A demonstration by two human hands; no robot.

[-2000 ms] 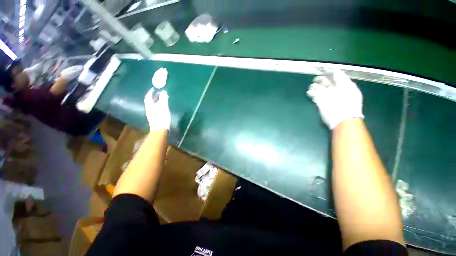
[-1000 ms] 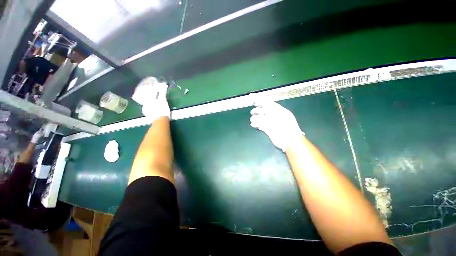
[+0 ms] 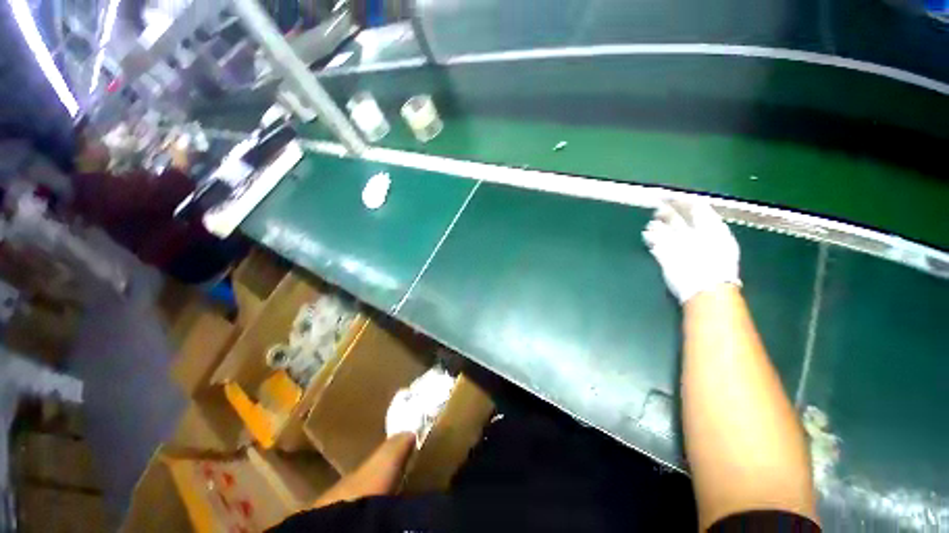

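My left hand (image 3: 404, 412), in a white knit glove, reaches down into the open carton (image 3: 359, 401) nearest my lap, against crumpled white pieces (image 3: 432, 394). Glove and pieces blend, so I cannot tell whether it grips anything. My right hand (image 3: 695, 250), also gloved, rests with loosely bent fingers on the whitish rail (image 3: 583, 187) and holds nothing visible. A small white oval part (image 3: 376, 189) lies on the green bench top (image 3: 541, 281) at the left. Two clear cups, one (image 3: 421, 118) and another (image 3: 367, 117), stand on the conveyor belt beyond the rail.
An open carton (image 3: 234, 359) with pale loose parts and an orange item (image 3: 260, 408) stands left of my left hand. A carton with red print (image 3: 219, 495) is at lower left. A person in dark red (image 3: 156, 224) is at the far left. Small white scraps (image 3: 560, 146) lie on the belt.
My left hand has moved from the white piece on the belt down into the carton. That piece no longer shows on the belt. My right hand stays at the rail. The view has turned.
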